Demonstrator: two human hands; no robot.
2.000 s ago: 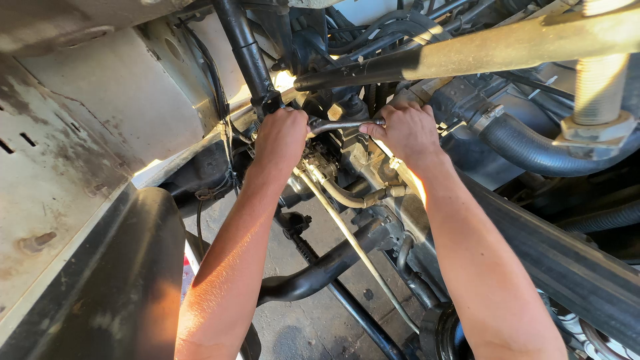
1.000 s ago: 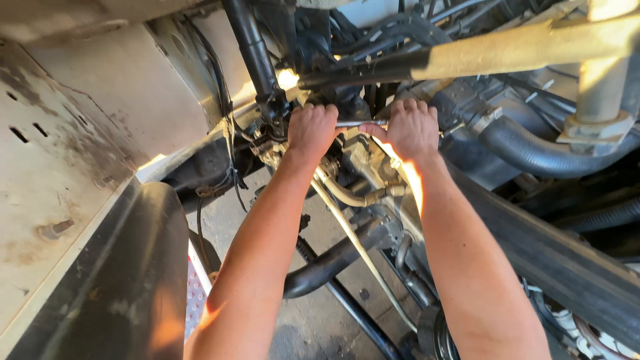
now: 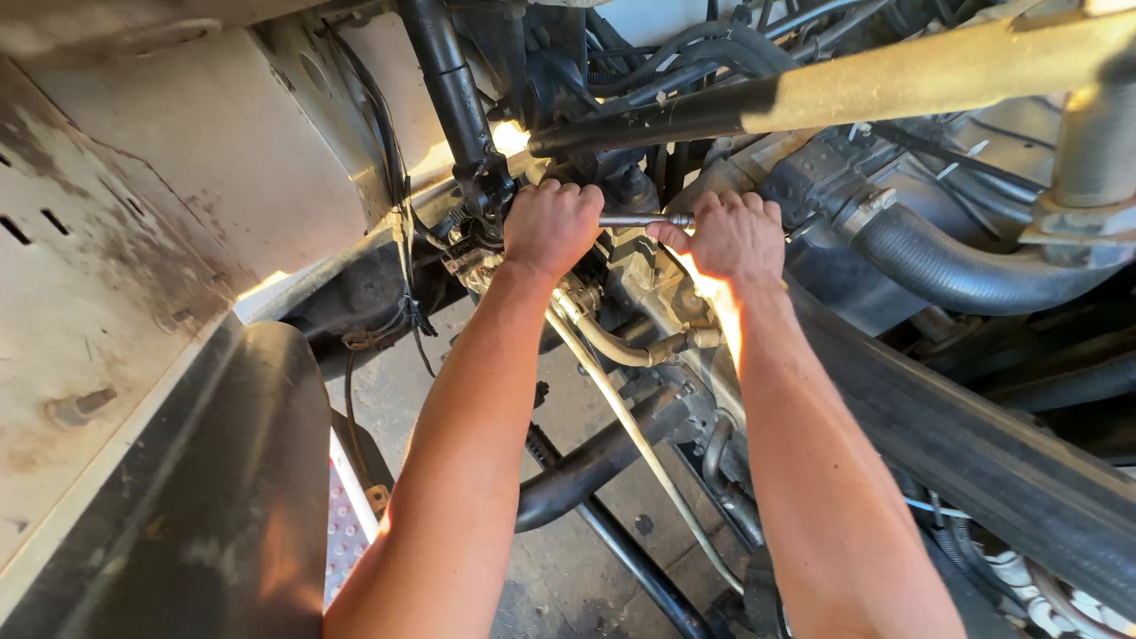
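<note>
A shiny metal tool shaft [image 3: 635,220], perhaps a ratchet or socket extension, spans the gap between my two fists. My left hand [image 3: 555,229] is closed around its left end, just right of the universal joint [image 3: 488,185] on a black steering shaft [image 3: 448,84]. My right hand [image 3: 732,238] grips the right end, with its thumb pointing left along the shaft. A short metal piece shows just past the right knuckles. Both palms face away, so the tool's ends are mostly hidden. Below the hands lie a hose with a metal fitting [image 3: 621,348] and a long thin pale tube [image 3: 648,453].
Above the hands a thick bar [image 3: 852,89] crosses to the upper right. A large ribbed hose with a clamp [image 3: 967,257] curves at right, over a dark frame rail [image 3: 967,426]. Wiring [image 3: 395,177] hangs beside a dirty painted panel [image 3: 151,169]. Concrete ground shows below.
Two seconds ago the tool slanted and my left hand was lower and farther left. My left hand has since moved right and up, and the shaft now lies nearly level.
</note>
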